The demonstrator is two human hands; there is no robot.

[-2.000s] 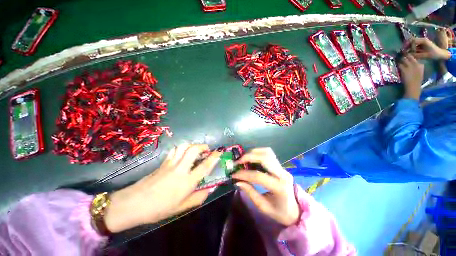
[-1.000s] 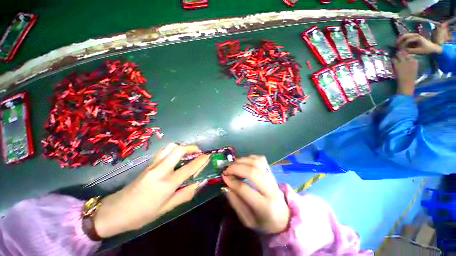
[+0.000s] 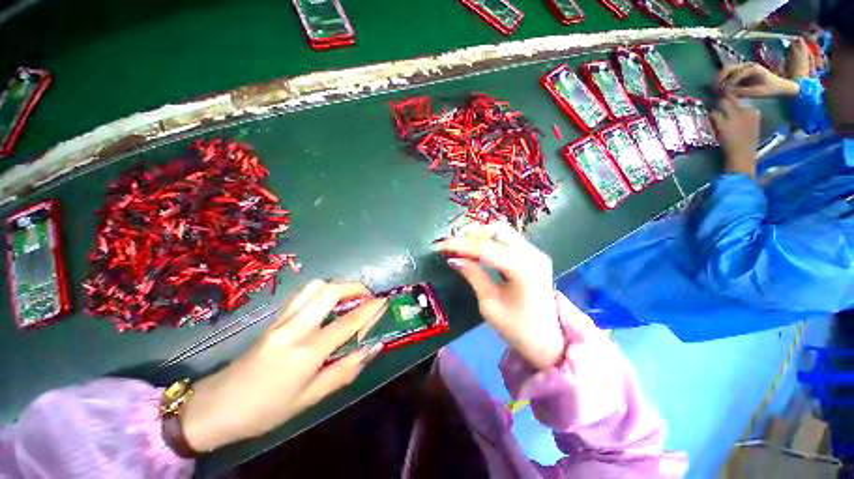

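Observation:
A red-rimmed phone housing [image 3: 408,314] with a green board lies near the bench's front edge. My left hand [image 3: 304,351] is on its left part, fingers over the board and rim. My right hand [image 3: 506,281] is raised off the housing, at the lower edge of the right pile of red and black side parts [image 3: 492,154]. Its thumb and index finger are near each other; a small dark sliver seems to be at the fingertips, but it is too small to be sure. The left pile of side parts [image 3: 192,239] lies beyond my left hand.
Tweezers [image 3: 220,334] lie below the left pile. Another housing [image 3: 37,265] lies at far left. The pale worn rail [image 3: 272,94] separates bench and belt [image 3: 187,47], which carries spaced phones. At right, rows of handsets [image 3: 597,173] lie near a person in blue [image 3: 768,224].
My right hand has left the housing and moved up to the right pile. My left hand stays on the housing. Phones on the belt have shifted; new ones show at the top.

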